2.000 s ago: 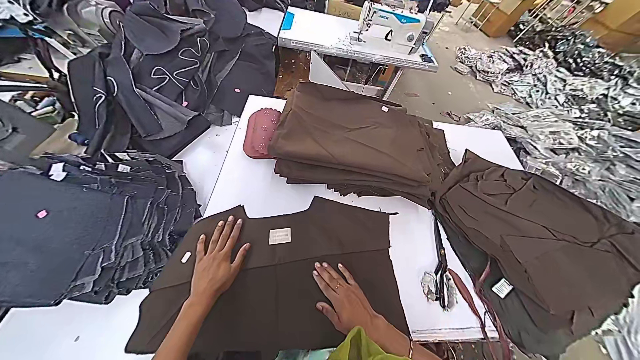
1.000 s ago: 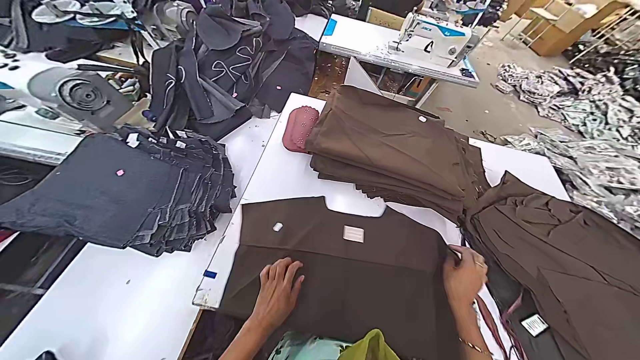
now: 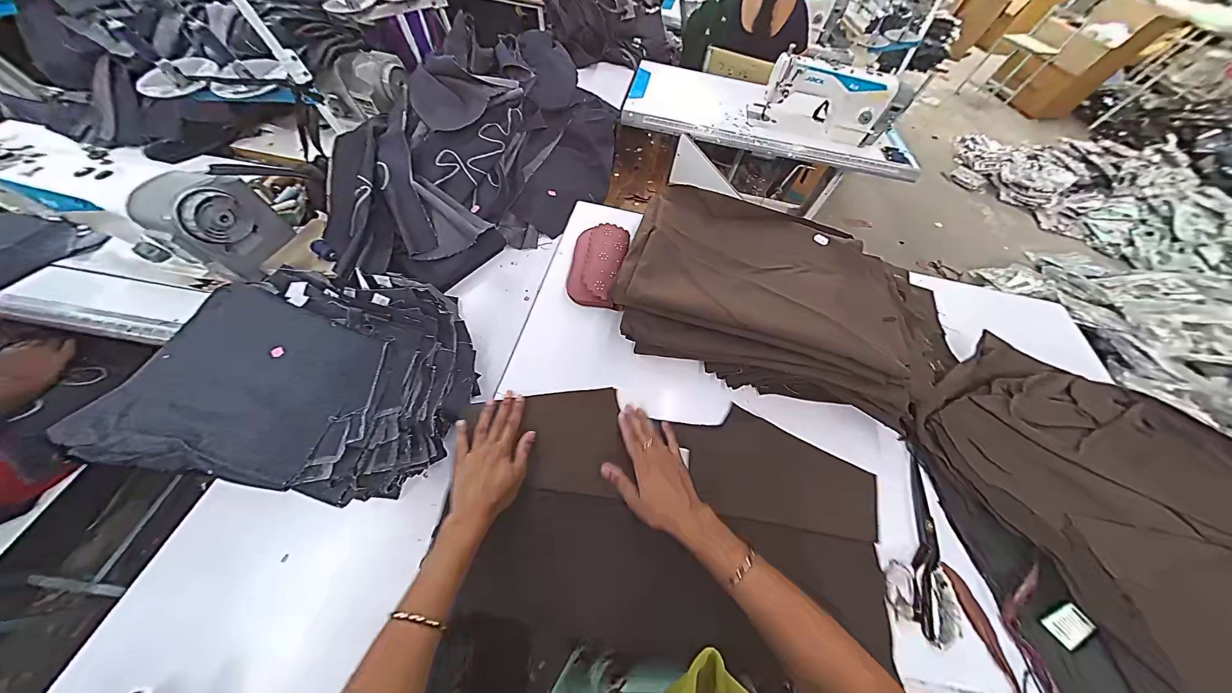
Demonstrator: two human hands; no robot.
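A dark brown garment panel (image 3: 616, 568) lies spread on the white table, its cut-out neck edge facing away from me. My left hand (image 3: 491, 462) rests flat on its far left corner, fingers apart. Close to the neck edge, my right hand (image 3: 657, 476) presses on the cloth with spread fingers and partly hides a pale label (image 3: 684, 457). Beyond the panel is a stack of folded brown cloth (image 3: 770, 279), with a pink case (image 3: 599, 265) against its left side. More brown cloth (image 3: 1078, 491) is heaped at the right, beside black-handled scissors (image 3: 926, 568).
A stack of dark denim pieces (image 3: 260, 385) stands on the left. Behind are dark garments (image 3: 462, 144), a white sewing machine (image 3: 833, 96) and another machine (image 3: 207, 217). A co-worker's hand (image 3: 34, 371) shows at the left edge. Cloth heaps (image 3: 1107, 212) cover the floor at right.
My left hand has moved to the panel's far left corner. My right hand has left the panel's right edge for the neck edge. The label, earlier uncovered, is now mostly hidden.
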